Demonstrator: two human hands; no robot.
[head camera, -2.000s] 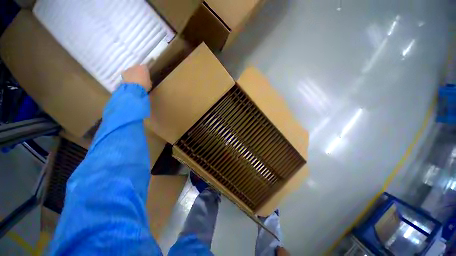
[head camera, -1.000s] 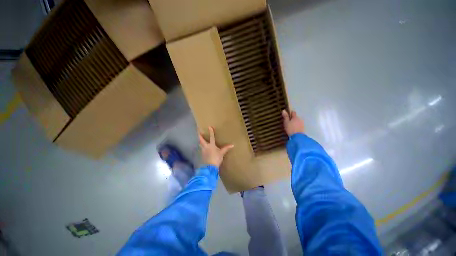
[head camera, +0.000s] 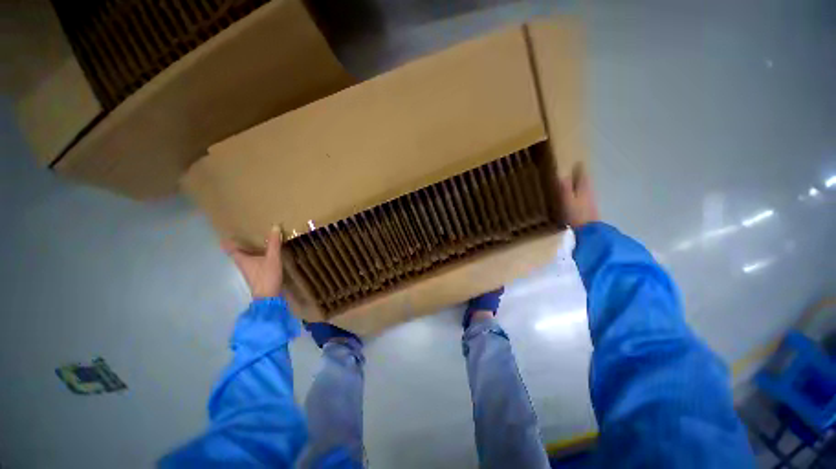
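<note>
A brown divided carton (head camera: 385, 128) with its flaps open is in front of me, above my feet. Its close upright cardboard slots run in a row inside; no units can be made out in them. My left hand (head camera: 260, 266) grips the carton's left end, with the thumb at the inner edge. My right hand (head camera: 577, 197) grips the right end, partly hidden by the wall and flap. Both hands look bare, below blue sleeves.
A second divided carton (head camera: 220, 82) stands at the upper left, close to the held one. My feet are on the glossy grey floor below the carton. A green and white floor mark (head camera: 92, 376) is at lower left. A blue stool-like object (head camera: 807, 371) is at lower right.
The carton has turned from lengthwise to crosswise in front of me. My left hand has moved left from the flap to the carton's end. My right hand has shifted slightly right and up.
</note>
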